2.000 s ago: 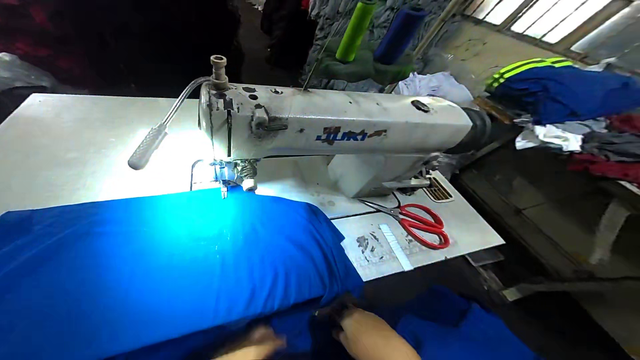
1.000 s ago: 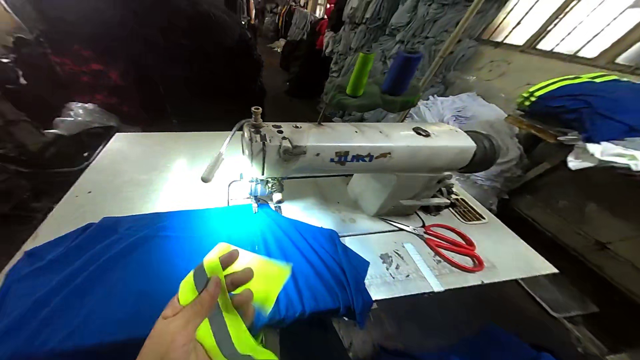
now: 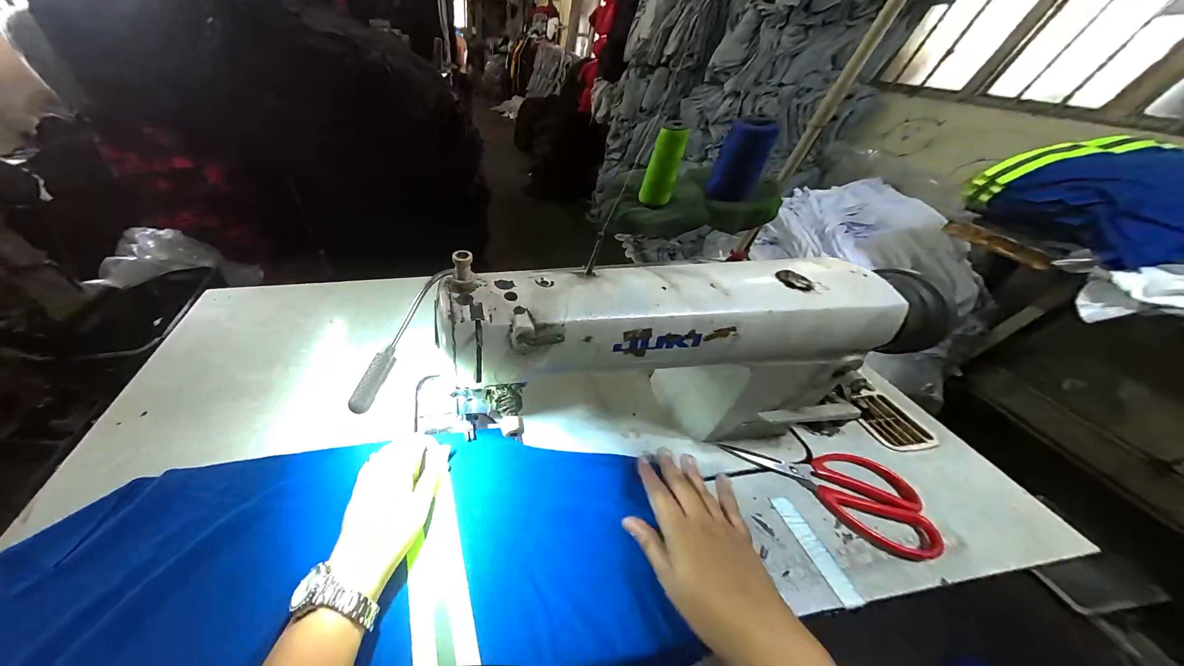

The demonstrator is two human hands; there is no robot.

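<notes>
A Juki sewing machine stands on a white table, its lamp shining on the needle area. Blue fabric lies under the needle and spreads over the front of the table. On it, a reflective strip with yellow-green edges runs from near the needle toward me. My left hand, with a metal watch at the wrist, has its fingers on the strip's far end, just left of the presser foot; glare hides the fingertips' detail. My right hand rests flat, fingers spread, on the fabric's right edge.
Red-handled scissors and a pale ruler-like strip lie right of my right hand. Green and blue thread cones stand behind the machine. Folded blue garments with yellow-green stripes lie at the right. A lamp on a bent stem hangs left.
The yellow-green strip, held up in a hand one second ago, now lies on the blue fabric by the needle. My right hand has come onto the fabric's right side.
</notes>
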